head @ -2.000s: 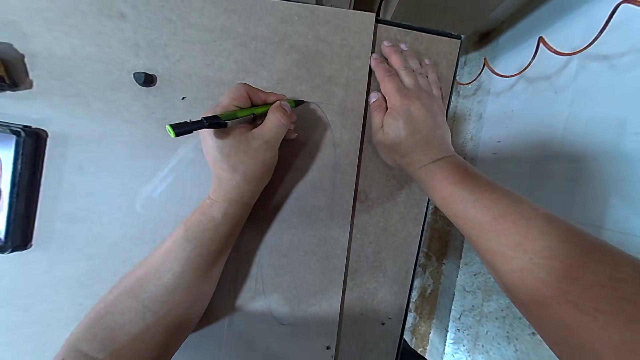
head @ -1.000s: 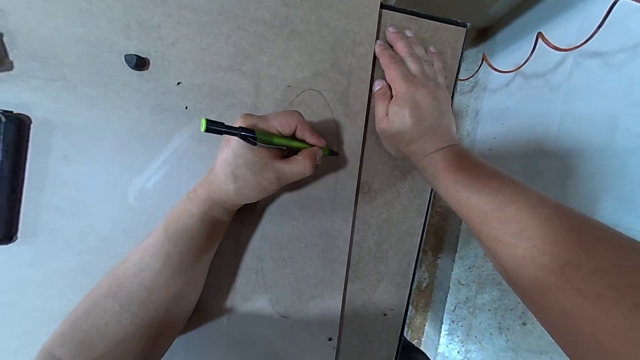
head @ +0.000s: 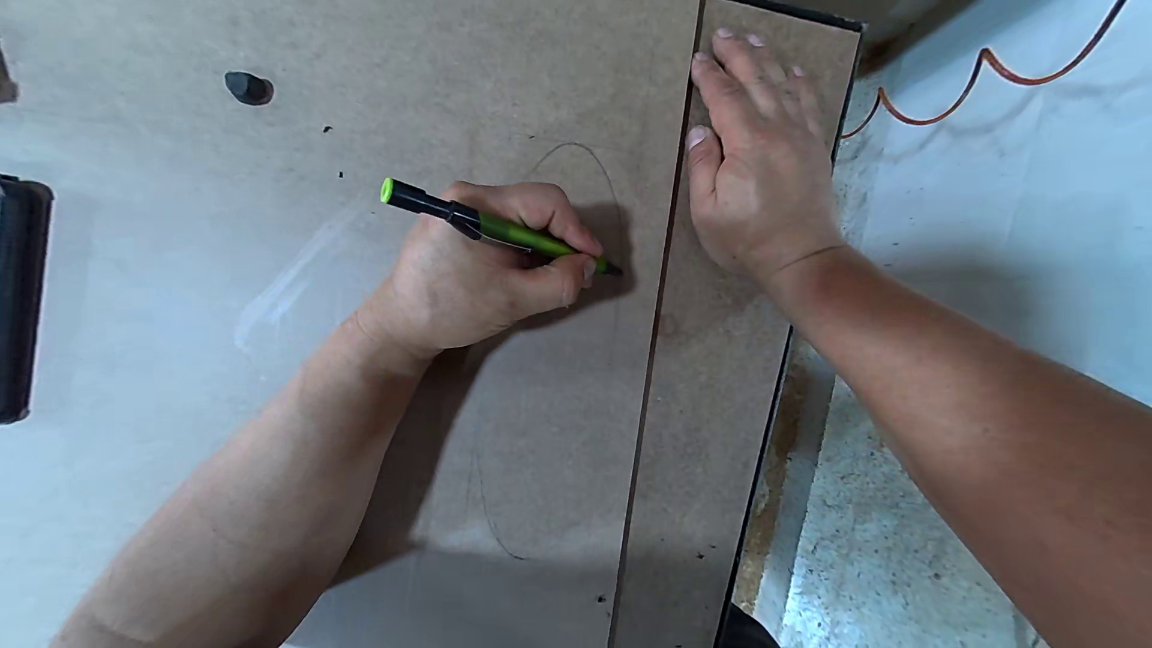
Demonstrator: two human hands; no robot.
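Note:
A green and black mechanical pencil or pen (head: 526, 236) is gripped in my left hand (head: 486, 265), its dark tip touching or just above a brown fibreboard panel (head: 531, 396). From the tip a thin drawn line curves up and over to the left; another faint curve lies lower on the panel. My right hand (head: 765, 153) rests flat, palm down and holding nothing, on a narrow board strip (head: 711, 387) along the panel's right side. Its fingers point away from me, with the thumb near the dark seam between strip and panel.
A small dark lump (head: 248, 88) lies on the panel at the upper left. A black-edged device or case (head: 22, 297) is cut off by the left edge of the view. An orange coiled cord (head: 954, 103) hangs over a pale surface at the right.
My left hand has moved down and to the right with the pen, and the drawn curve beside its tip is longer. The right hand has stayed on the strip.

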